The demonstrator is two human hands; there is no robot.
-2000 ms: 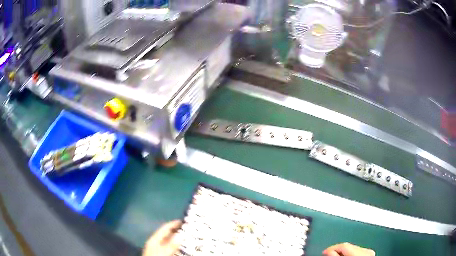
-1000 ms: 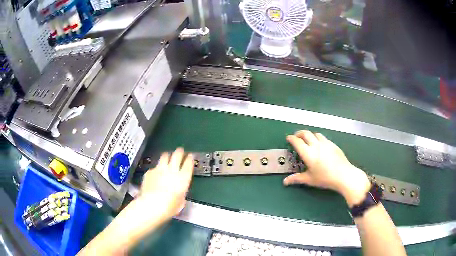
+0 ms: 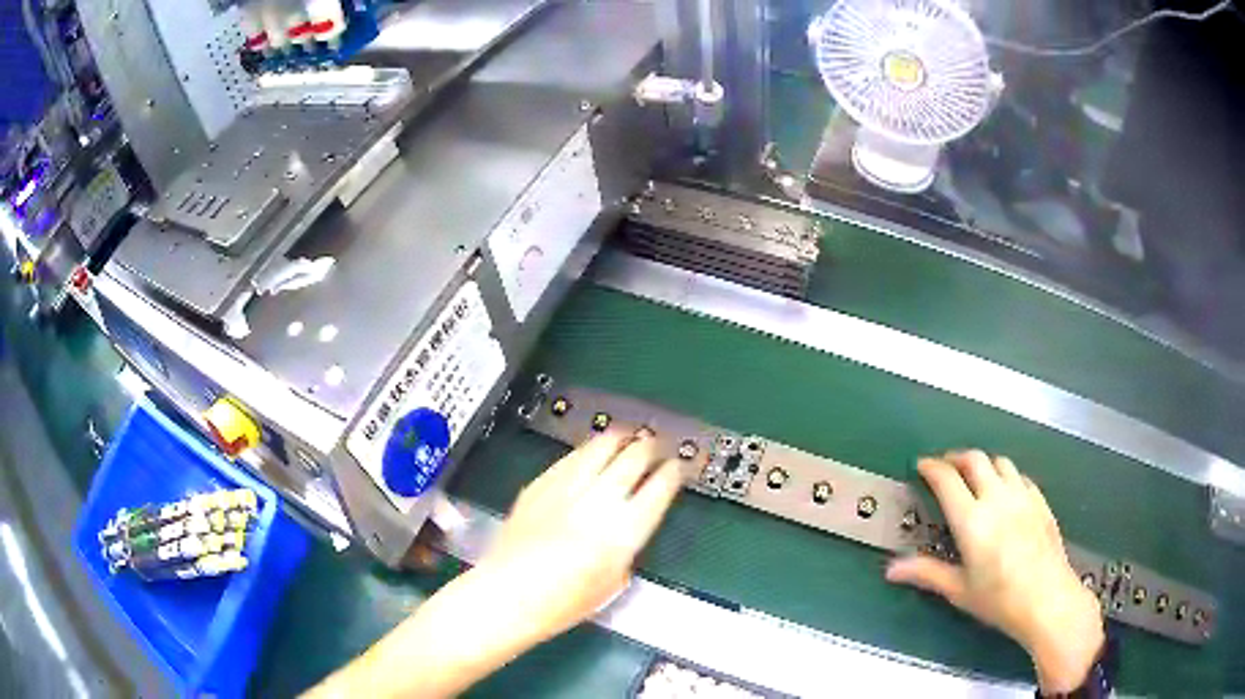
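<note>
Flat grey-brown fixture plates lie end to end on the green conveyor belt, with small round brass-coloured seated parts in a row. My left hand [image 3: 587, 526] lies over the near edge of the left fixture plate [image 3: 580, 407], fingertips on it; the thumb side is partly hidden. My right hand [image 3: 990, 546] spans the right end of the middle fixture plate [image 3: 799, 483], fingers at its far edge and thumb at its near edge. Another fixture plate [image 3: 1174, 612] extends to the right, partly behind my right hand. The component tray [image 3: 690, 680] shows only at the bottom edge.
A stainless bench machine [image 3: 396, 273] stands at the left, with a blue parts bin [image 3: 260, 601] holding bundled rods [image 3: 184, 535]. Stacked fixture plates [image 3: 717, 246] sit beyond the far metal rail [image 3: 874, 339]. A white fan [image 3: 904, 75] stands behind. The near rail [image 3: 765, 642] runs below my hands.
The view has shifted left, and the machine and plates appear farther right and more tilted. The hands came over the plates from beside the component tray and remain on the plate line.
</note>
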